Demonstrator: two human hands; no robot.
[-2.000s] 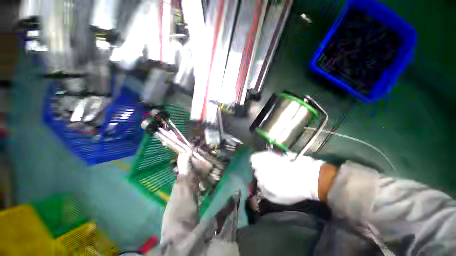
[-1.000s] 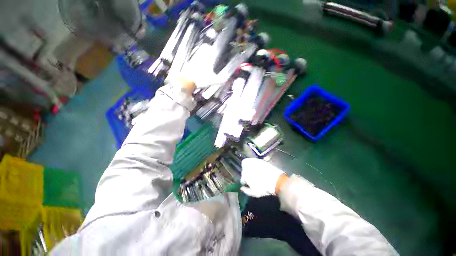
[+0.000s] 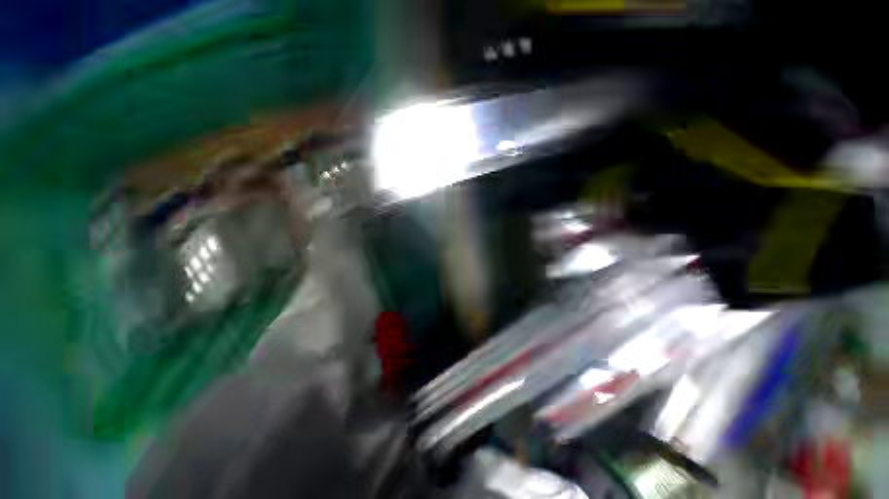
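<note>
The view is strongly blurred. Several long silver units with red stripes [image 3: 575,361] lie slanted at the lower right. Another shiny silver profile [image 3: 429,151] stretches from the centre to the upper right. A green basket [image 3: 166,375] at the left holds grey metal parts [image 3: 200,258]. I cannot make out my left hand or my right hand. A pale shape [image 3: 526,479] at the bottom edge is too blurred to name.
Grey cloth [image 3: 263,429], likely clothing, fills the lower left centre. A black object with yellow bands [image 3: 794,239] is at the right. A small red thing [image 3: 393,346] shows near the centre. Dark areas fill the upper right.
The view has swung sharply and now shows the green basket larger at the left and silver units at the right. Both gloved hands, seen before, can no longer be made out.
</note>
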